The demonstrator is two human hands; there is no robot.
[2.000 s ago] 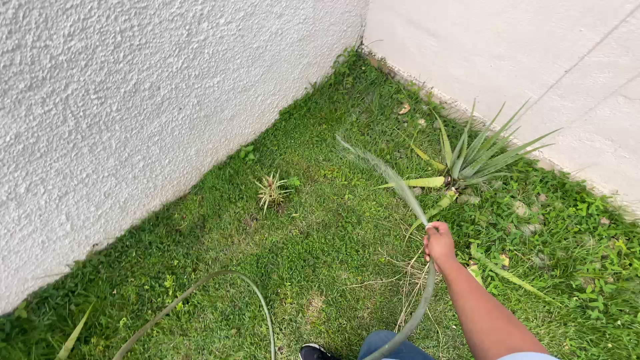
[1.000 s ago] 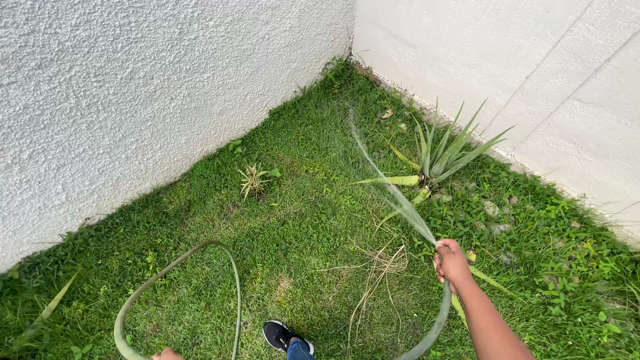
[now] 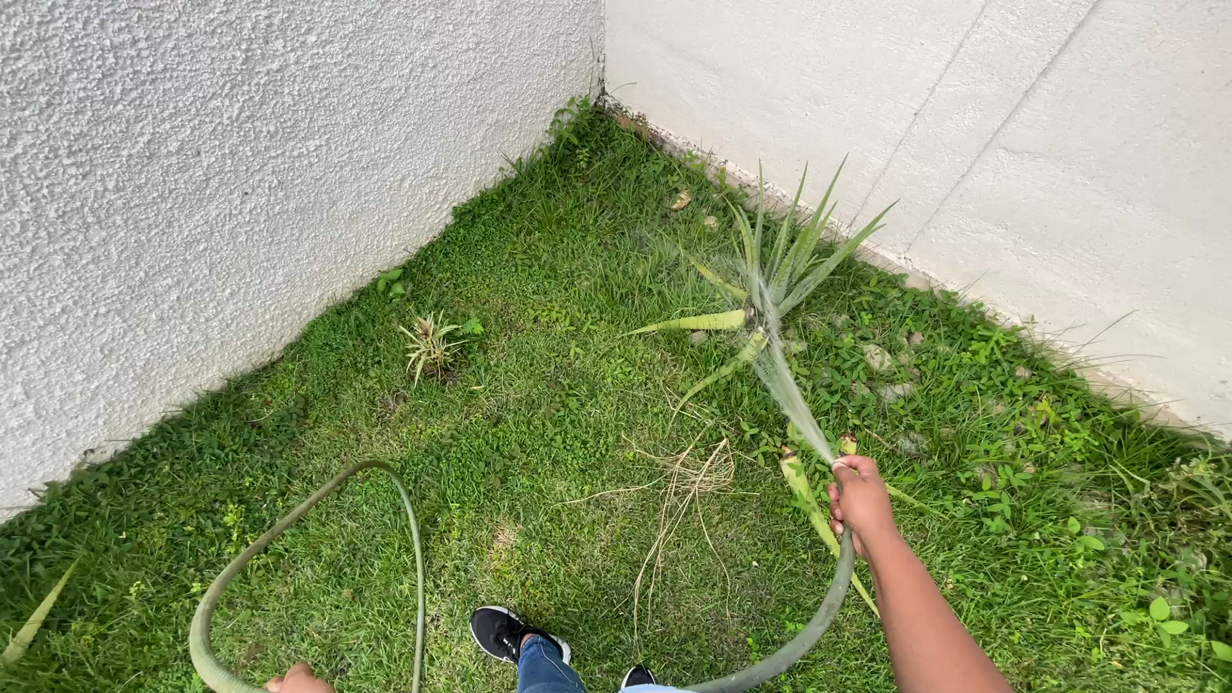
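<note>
My right hand [image 3: 859, 500] grips the end of a green garden hose [image 3: 818, 621], its thumb at the opening. A fan of water [image 3: 789, 390] sprays from there up and left onto the base of a spiky, aloe-like plant [image 3: 794, 260]. At the bottom left edge my left hand [image 3: 300, 680], mostly cut off by the frame, is at the lower part of a hose loop [image 3: 289, 520]; its grip cannot be made out. The loop arches over the grass between my left hand and my shoes.
Two white textured walls [image 3: 289, 173] meet in a corner behind the grass. A small spiky plant [image 3: 430, 344] grows left of centre. Dry roots or stalks [image 3: 695, 478] and a cut yellow-green leaf [image 3: 808, 496] lie near my right hand. My black shoe [image 3: 500, 632] is at the bottom.
The spray has swung from the grass left of the spiky plant onto the plant itself. My left hand, out of view two seconds ago, shows at the bottom edge by the hose.
</note>
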